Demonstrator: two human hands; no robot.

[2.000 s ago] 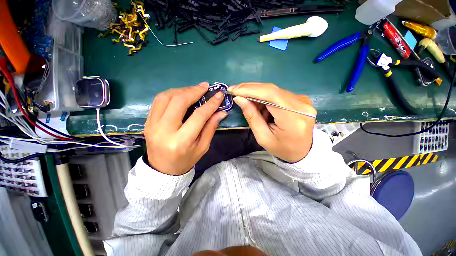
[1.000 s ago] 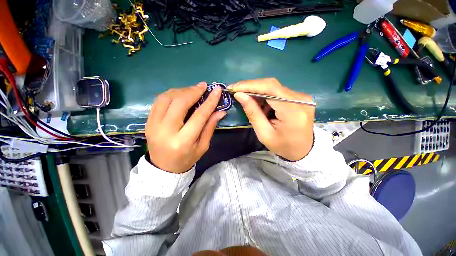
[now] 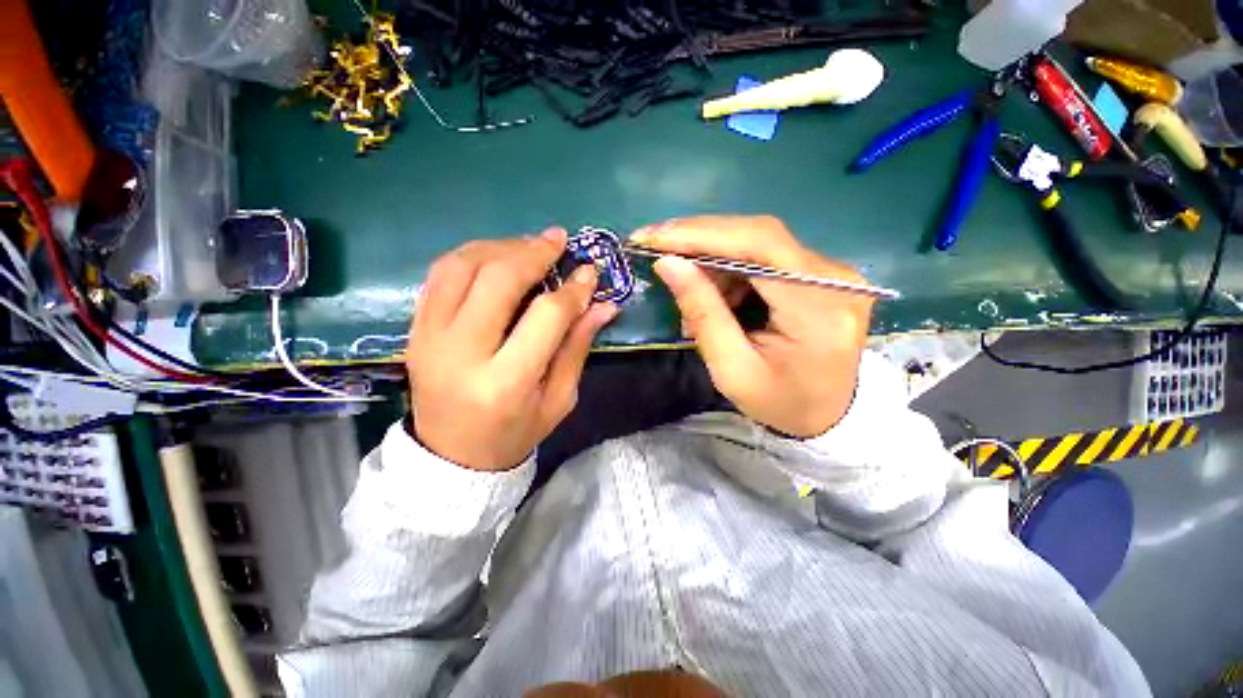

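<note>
My left hand [image 3: 498, 341] holds a small dark rounded-square watch housing [image 3: 614, 280] with a shiny rim, open side up, at the bench's front edge. Its fingers lie along the left side and lower rim, and one fingertip rests on the inner parts. My right hand [image 3: 777, 321] grips thin silver tweezers [image 3: 777, 273] between thumb and fingers. The tweezers slant slightly down to the right, and their tip is at the housing's upper right rim. The fingertips hide the tip, so I cannot tell if it holds anything.
A watch on a white cable [image 3: 259, 256] lies left. Black strips [image 3: 573, 55], gold-yellow pieces [image 3: 357, 82] and a cream-handled tool [image 3: 804, 85] lie behind. Blue-handled pliers [image 3: 971, 177] and black-handled cutters [image 3: 1077, 239] lie right. A blue stool [image 3: 1077, 532] stands on the floor below right.
The fingertip on the housing has moved down, showing more of the inside. The outer end of the tweezers has swung slightly right and their tip stays at the rim. Both hands keep their hold.
</note>
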